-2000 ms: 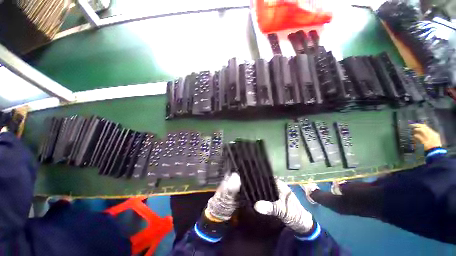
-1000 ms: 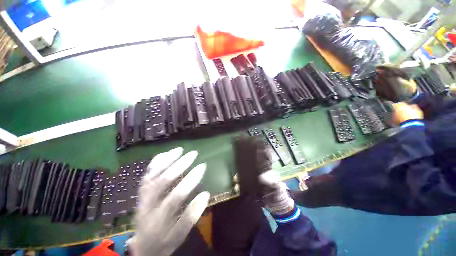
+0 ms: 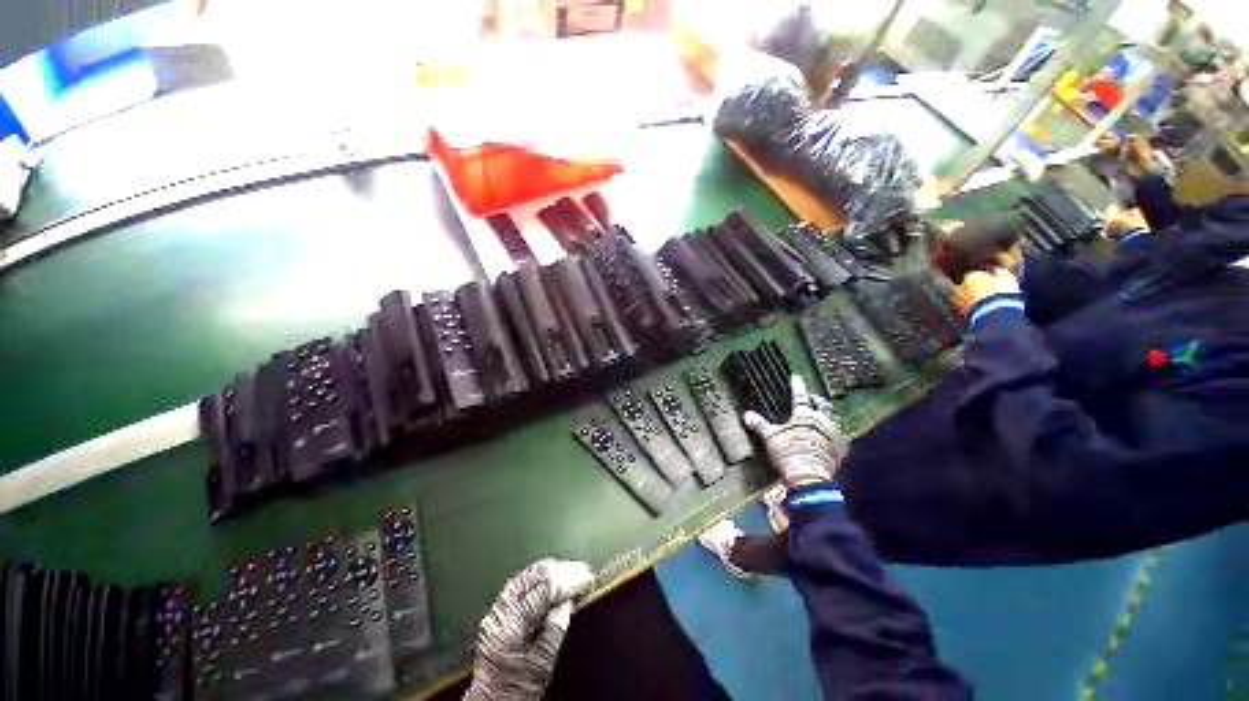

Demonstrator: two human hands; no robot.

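Note:
My right hand [image 3: 801, 441], in a striped knit glove, is on a handful of remotes [image 3: 758, 379] standing on edge side by side on the bench. Just left of it, several face-up remotes [image 3: 686, 426] lie slanted near the front edge. My left hand [image 3: 525, 633], also gloved, is low at the bench edge with fingers bent; no remote shows in it, but its palm side is hidden. The main pile [image 3: 527, 329] runs across the bench. A face-up row [image 3: 295, 623] lies lower left, beside leaning remotes [image 3: 62, 633] cut off by the picture's edge.
A red plastic item [image 3: 514, 175] lies beyond the pile, with few remotes beside it. A crumpled black plastic bag [image 3: 849, 164] is at the far right. A neighbour's hand [image 3: 983, 288] is by more face-up remotes [image 3: 840, 349] on the right; their sleeve [image 3: 1007, 363] is close to my right arm.
The view has swung right. My right hand has taken its handful to the right end of the short face-up row. My left hand, raised and spread before, is lower at the bench edge with fingers bent.

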